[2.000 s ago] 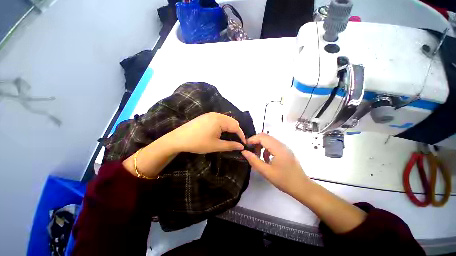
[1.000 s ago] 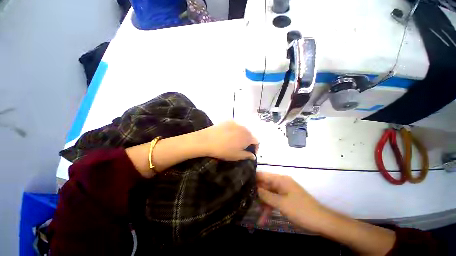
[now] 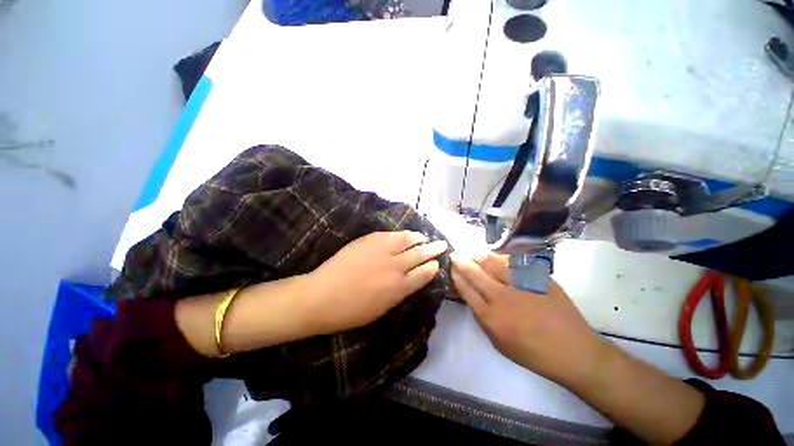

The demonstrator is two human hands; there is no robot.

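Note:
A dark brown-olive plaid garment lies crumpled on the white table left of the sewing machine. My left hand lies on the garment, its fingertips holding the garment's right edge. My right hand is at the same edge, fingers together on the cloth, close to the left of the presser foot area. The fingertips of both hands almost meet. The needle and presser foot are mostly hidden behind the shiny metal guard and the grey block below it.
Scissors with a red and an orange-yellow handle lie right of the needle area. A ruler strip runs along the table's front edge. A blue bin stands at the lower left. A blue bag is at the back. Dark cloth hangs at the machine's right.
Both hands have brought the garment's edge up and right, near the needle area. My right hand has risen from the front edge to the machine bed. The view has moved closer to the machine.

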